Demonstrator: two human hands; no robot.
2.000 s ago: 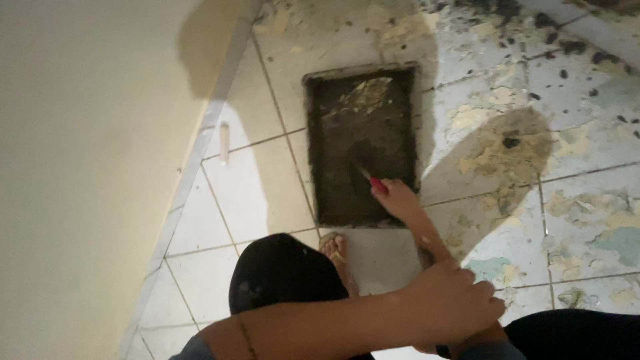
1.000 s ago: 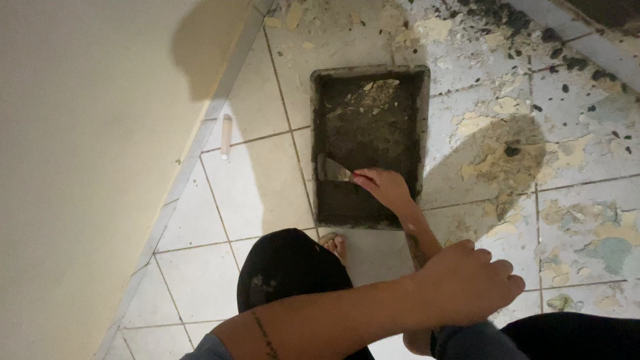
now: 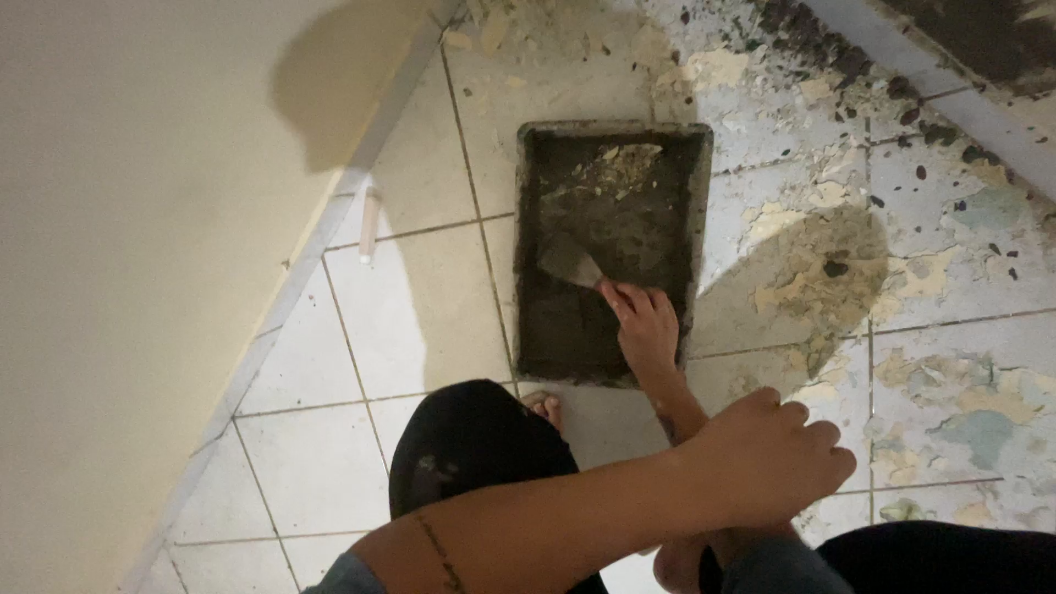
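A putty knife with a broad blade (image 3: 569,259) lies over the left middle of a dark rectangular tray (image 3: 705,165) on the tiled floor. My right hand (image 3: 648,318) is closed around its handle, just inside the tray's right half. Dark residue coats the tray, and pale flakes (image 3: 624,167) lie toward its far end. My left forearm crosses over the right arm, and my left hand (image 3: 780,458), its fingers curled, rests at the right forearm; whether it grips anything is hidden.
A cream wall (image 3: 148,206) with a tile skirting runs along the left. A pale stick-like piece (image 3: 370,227) lies near it. Peeled paint flakes (image 3: 973,388) and dark debris (image 3: 825,49) cover the tiles at right. My knee (image 3: 470,445) and bare foot (image 3: 544,408) are below the tray.
The putty knife was near the tray's middle two seconds ago, then farther left with its blade by the left wall; now its blade points up and left. My left arm stays crossed over the right.
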